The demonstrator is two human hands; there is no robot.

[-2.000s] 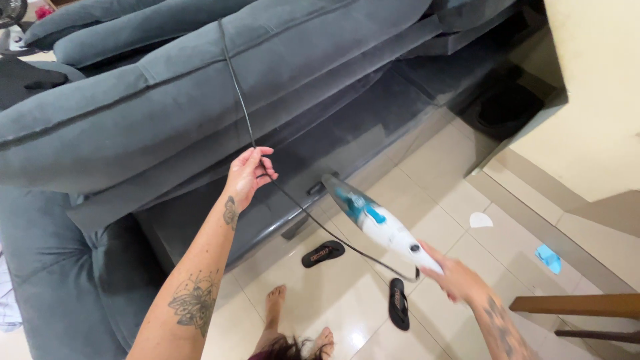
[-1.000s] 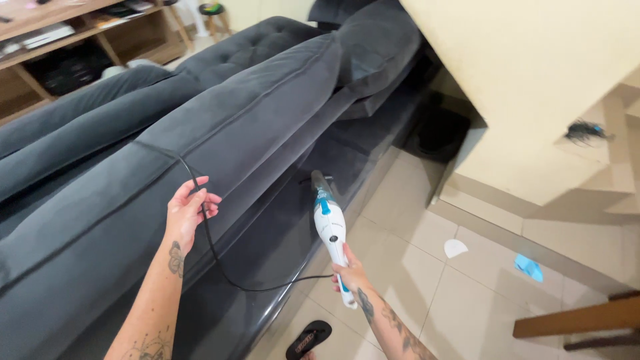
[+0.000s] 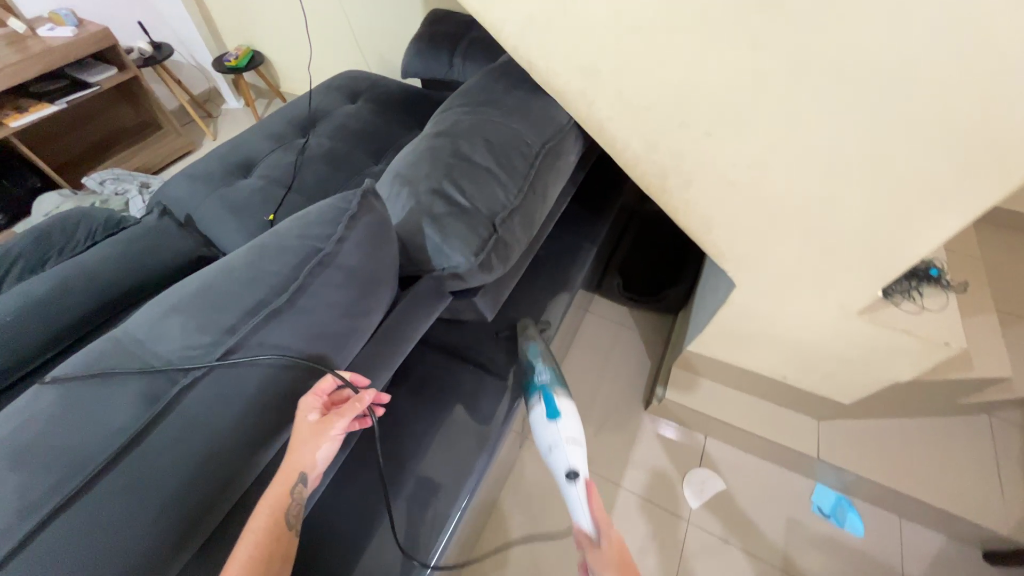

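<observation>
My left hand (image 3: 332, 416) pinches a black power cord (image 3: 379, 472) between thumb and fingers, above the back of a dark grey upholstered sofa (image 3: 272, 296). From there the cord loops down and across to the rear of a white and blue handheld vacuum cleaner (image 3: 556, 424). My right hand (image 3: 602, 540) grips that vacuum by its handle end, at the bottom. The nozzle points away from me, beside the lower back of the sofa; whether it touches the surface I cannot tell.
A cream wall (image 3: 760, 160) juts in on the right, above a tiled step (image 3: 744, 404). A white piece (image 3: 704, 488) and a light blue piece (image 3: 837, 510) lie on the floor. Tangled dark cables (image 3: 924, 284) rest on a ledge. Wooden shelving (image 3: 120, 96) and small stools (image 3: 238, 62) stand beyond the sofa.
The view has swung along the sofa toward its far end. The vacuum has moved along the sofa's back, still in my right hand. My left hand keeps hold of the cord.
</observation>
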